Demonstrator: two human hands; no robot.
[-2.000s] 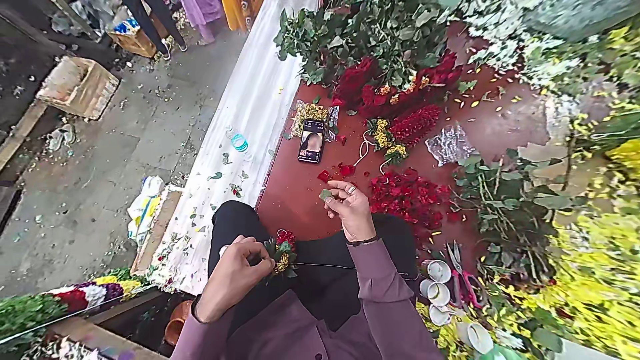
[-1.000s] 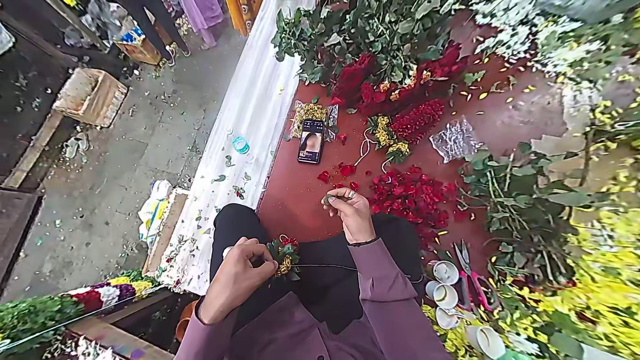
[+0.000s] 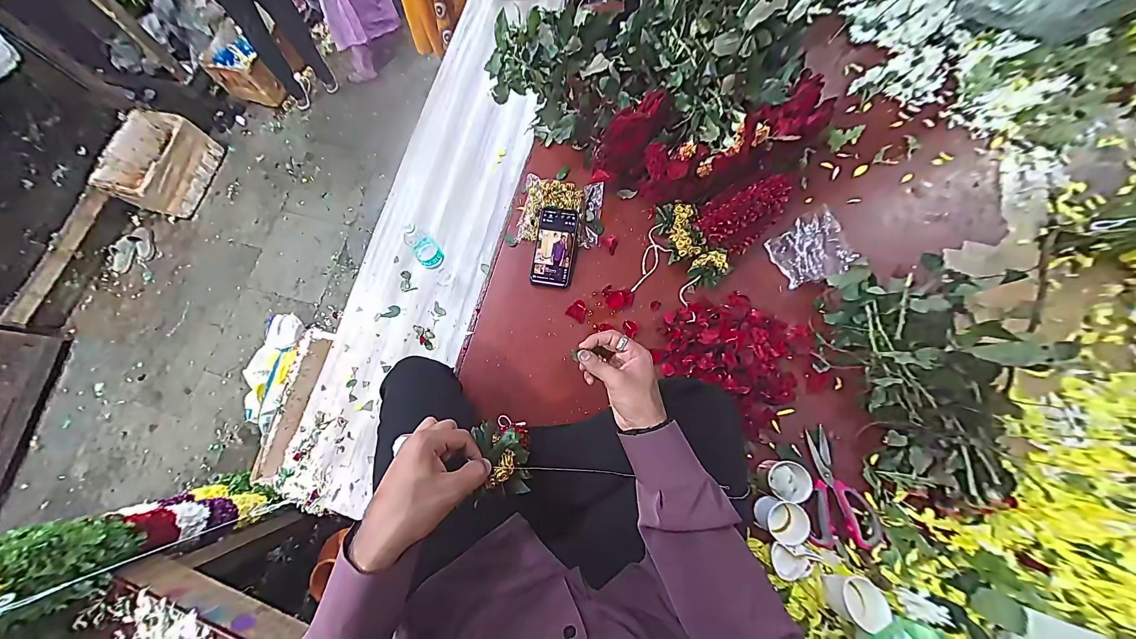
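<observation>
My left hand [image 3: 430,484] has its fingers closed at the left side of a small garland piece [image 3: 504,454] of green leaves, yellow and red flowers, above my lap. A thin white thread [image 3: 577,470] runs right from that piece, under my right forearm. My right hand [image 3: 621,368], with a ring, pinches a small green leaf [image 3: 586,355] between thumb and fingertips over the red surface. Just beyond it lie red petals [image 3: 728,346] in a heap. A phone [image 3: 554,247] with a lit screen rests against a plastic packet of yellow flowers [image 3: 552,193].
Scissors with pink handles [image 3: 830,497] lie right of my knee, beside several white thread spools [image 3: 788,522]. Leafy stems [image 3: 932,373] and yellow flowers [image 3: 1056,497] fill the right. A plastic bottle [image 3: 426,248] lies on the white cloth [image 3: 399,293]. People's legs show at the top left.
The picture on the phone's screen has changed. My right hand holds the small leaf over nearly the same spot, and my left hand stays at the garland piece.
</observation>
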